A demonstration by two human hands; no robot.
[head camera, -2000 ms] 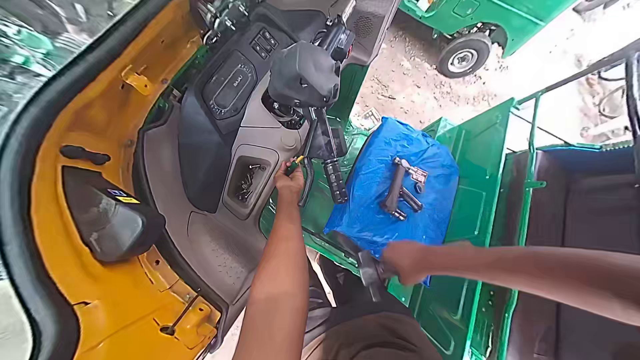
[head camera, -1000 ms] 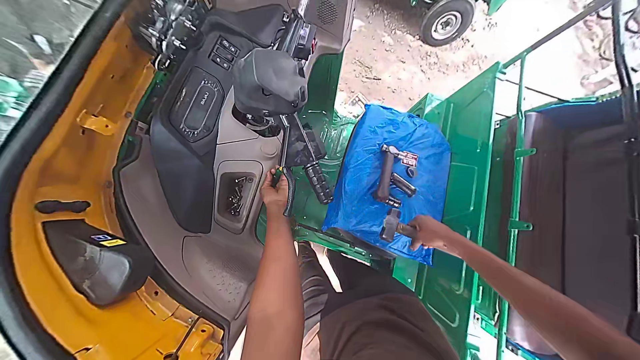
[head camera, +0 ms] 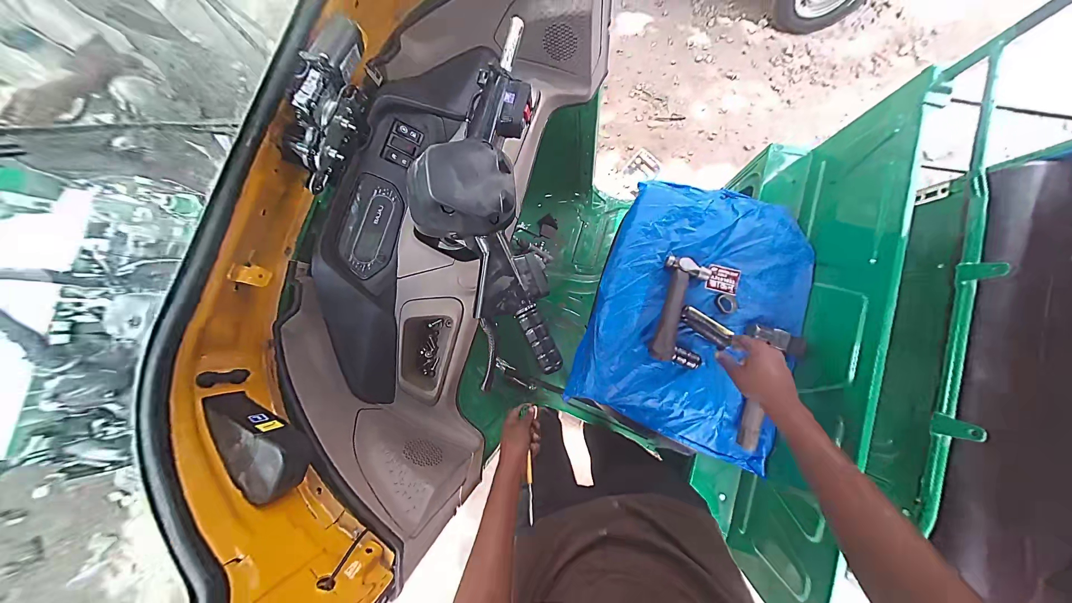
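My left hand is closed around a thin tool with a yellow part, held below the black handlebar grip. On the blue plastic-covered seat lies a hammer, its head beyond my right hand and its handle passing under it. The fingertips of that hand meet the lower end of a dark cylindrical tool; whether they grip it is unclear. Beside it are a ratchet-like tool with a dark handle, a short black ribbed piece, a metal ring and a red-and-white packet.
The dashboard of a three-wheeler stands at the left, with a cubby holding small screws or bolts. A black cover sits over the handlebar centre. A green metal panel rises right of the seat.
The hammer, earlier in my right hand, now lies on the blue cover, and that hand is over it by the cylindrical tool. My left hand has moved down from beside the cubby with its tool.
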